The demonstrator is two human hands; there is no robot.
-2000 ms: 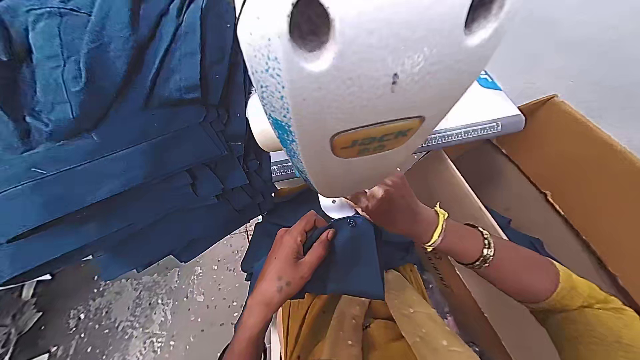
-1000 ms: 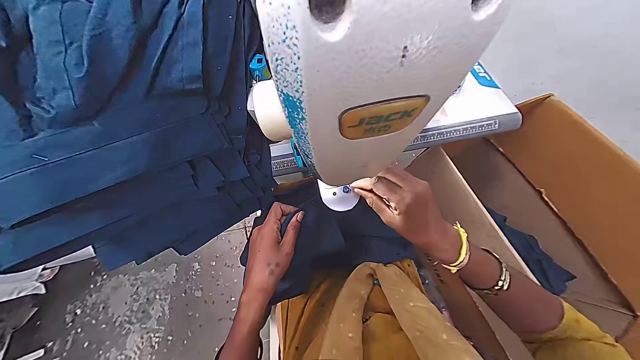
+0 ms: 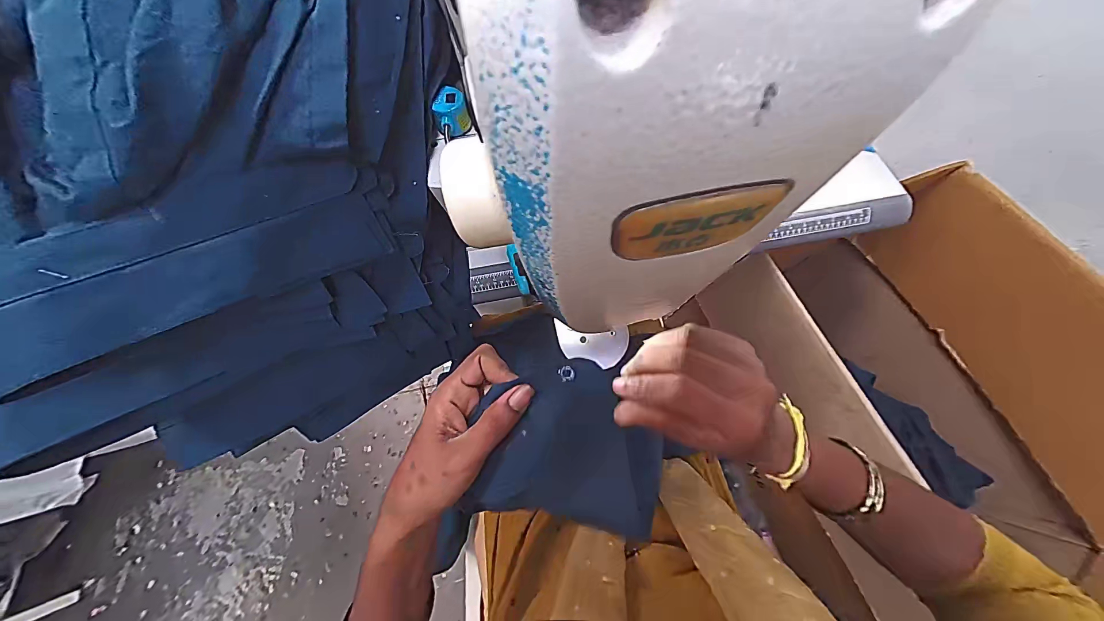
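Observation:
A navy fabric piece (image 3: 578,457) lies below the white head of a Jack sewing machine (image 3: 690,112). My left hand (image 3: 470,423) pinches its left edge between thumb and fingers. A small round button or mark (image 3: 566,373) shows on the cloth, just under a white metal plate (image 3: 595,342) at the machine's lower end. My right hand (image 3: 694,388) is at the cloth's upper right with fingers curled together and a little blurred; whether it grips the cloth's edge or something small cannot be told. The needle area is hidden behind the machine head.
Stacked navy garment pieces (image 3: 190,259) hang at the left, close to my left hand. An open cardboard box (image 3: 992,285) with navy cloth (image 3: 923,440) inside stands at the right. A cream round knob (image 3: 473,191) juts from the machine's left side. Scraps lie on the speckled floor (image 3: 216,517).
The cloth has been raised and spread below the plate, with the round mark showing again. My right hand has moved from the plate's edge, where a blue button showed, to the cloth's right side.

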